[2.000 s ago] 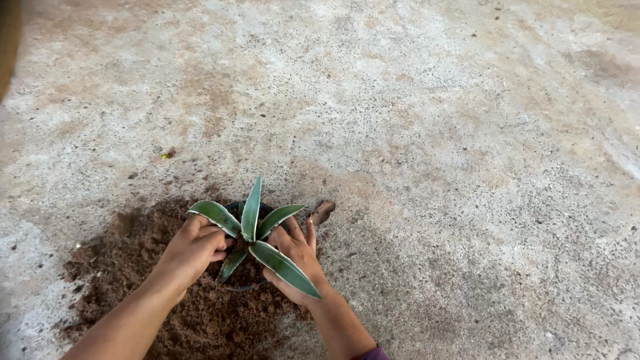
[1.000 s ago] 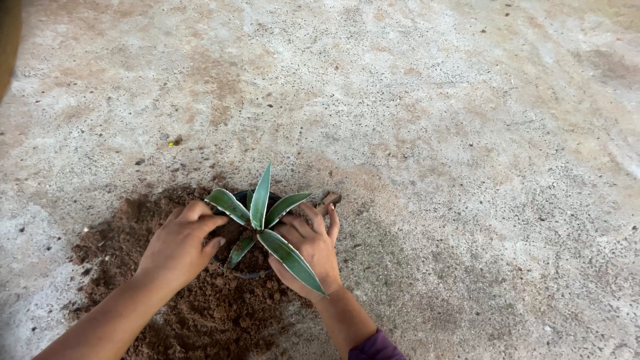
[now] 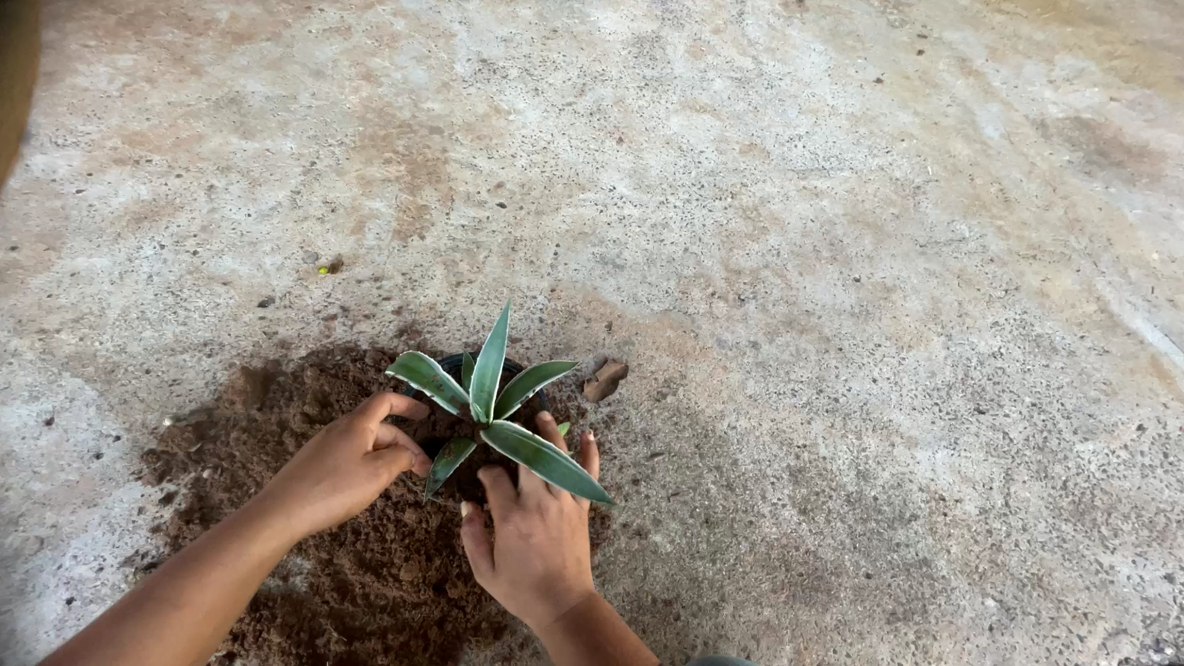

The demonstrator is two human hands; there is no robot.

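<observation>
An agave plant [image 3: 490, 375] with white-edged green leaves stands in a dark round pot [image 3: 534, 400], amid brown soil. My left hand [image 3: 347, 462] is at the pot's left side, its curled fingertips by the rim and the lower left leaf. At the near right side of the pot, my right hand [image 3: 541, 546] has its fingers spread, with fingertips on the soil and rim under the long lower right leaf. That leaf hides part of the fingers. Neither hand grips anything that shows.
A heap of loose brown soil [image 3: 370, 592] spreads left of and below the pot on the rough concrete floor [image 3: 786, 277]. A dry brown leaf [image 3: 606, 380] lies just right of the pot. A small yellow bit [image 3: 324, 270] lies farther off.
My right hand has moved from the pot's right side to its near side, and its fingers have spread. My left hand stays at the left side.
</observation>
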